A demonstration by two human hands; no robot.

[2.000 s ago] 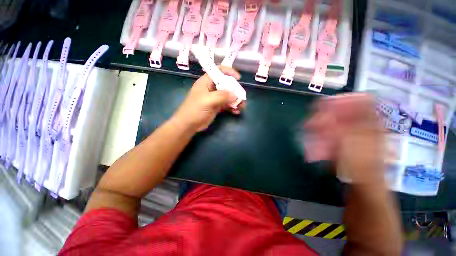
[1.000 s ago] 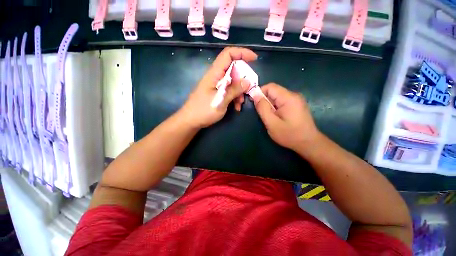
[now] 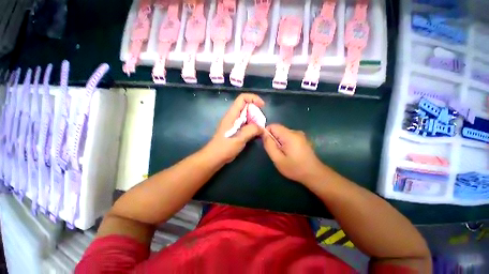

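Note:
My left hand (image 3: pixel 236 131) holds a pale pink watch head (image 3: pixel 256 115) with a strap hanging from it toward the wrist. My right hand (image 3: pixel 292 152) pinches a thin pink strap (image 3: pixel 272 138) at the near right side of the head. Both hands meet above the dark green bench. The fingers hide the joint between strap and head. Beyond the hands, several pink watches (image 3: pixel 323 31) lie side by side in a white watch tray (image 3: pixel 335 68), most with buckles hanging over its front edge.
At the left, lilac watches (image 3: pixel 64 123) lie over a white tray stack (image 3: pixel 99 150). At the right stands a white parts box (image 3: pixel 390 155) with blue straps (image 3: pixel 437 119) and pink straps (image 3: pixel 426 159). A cream board (image 3: pixel 134 139) lies left of the work area.
My right hand has come from beside the parts box to my left hand and now grips a strap at the watch head. Over the last second the hands' pose has barely changed; the view has shifted.

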